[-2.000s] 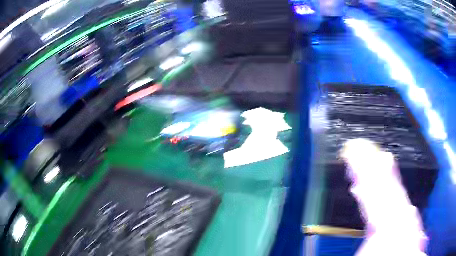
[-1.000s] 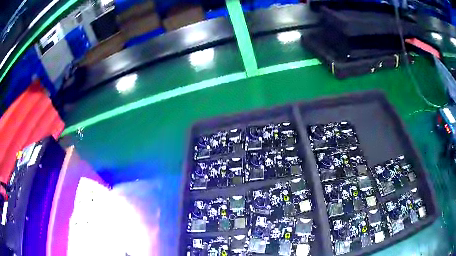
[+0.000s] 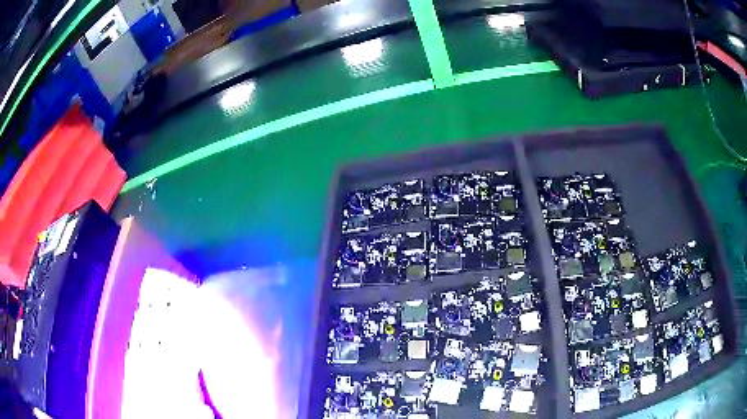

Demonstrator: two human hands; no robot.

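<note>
A black foam tray [image 3: 524,151] lies on the green bench [image 3: 246,196], with one central divider. Dark circuit boards [image 3: 479,245] with silver, white and yellow parts fill it in rows, except for a bare patch at its upper right. Left of the tray, a dark box [image 3: 74,303] gives off a strong purple-white glow [image 3: 188,352] at its opening. A thin dark shape shows in the glow; I cannot tell what it is. Neither of my hands can be made out.
A dark conveyor [image 3: 303,57] runs along the back. Stacked black trays [image 3: 631,78] sit at the upper right, with a thin cable beside them. A red-orange cover [image 3: 61,192] stands at the left behind the box. Blue and white objects show at the upper left.
The bright hand at the right two seconds ago is gone. The view has swung to the glowing box and tray. Since one second ago, the tray has shifted slightly right and up in view.
</note>
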